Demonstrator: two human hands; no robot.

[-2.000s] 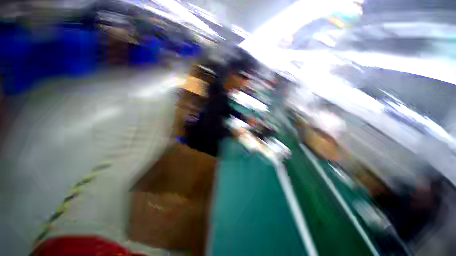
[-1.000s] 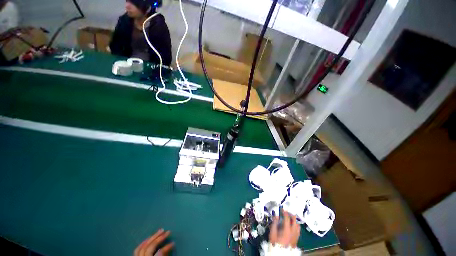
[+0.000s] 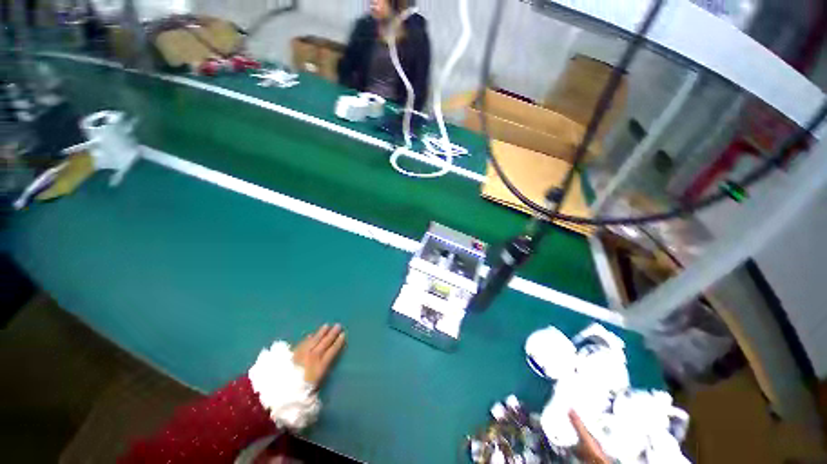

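White plastic housings [image 3: 617,390] lie in a pile at the right of the green bench. My right hand [image 3: 588,442] is at the lower edge of the pile, partly cut off by the picture's bottom; whether it grips a housing cannot be told. Small motors with tangled leads [image 3: 510,435] lie just left of it. My left hand [image 3: 319,353] rests flat and empty on the bench. The grey and white screw feeder [image 3: 440,288] stands mid-bench. The black electric screwdriver [image 3: 504,272] hangs at the feeder's right side.
A black cord loops down over the right side. White cables [image 3: 423,168] hang across the centre strip. A person in dark clothing [image 3: 385,59] is at the opposite bench. Brown cardboard [image 3: 535,188] lies beyond the strip. A white stand-like object [image 3: 111,145] is at far left.
The view has swung left, from a blurred look along the line to the bench. My left hand has come further onto the bench. My right hand is now lower in the picture, by the housings.
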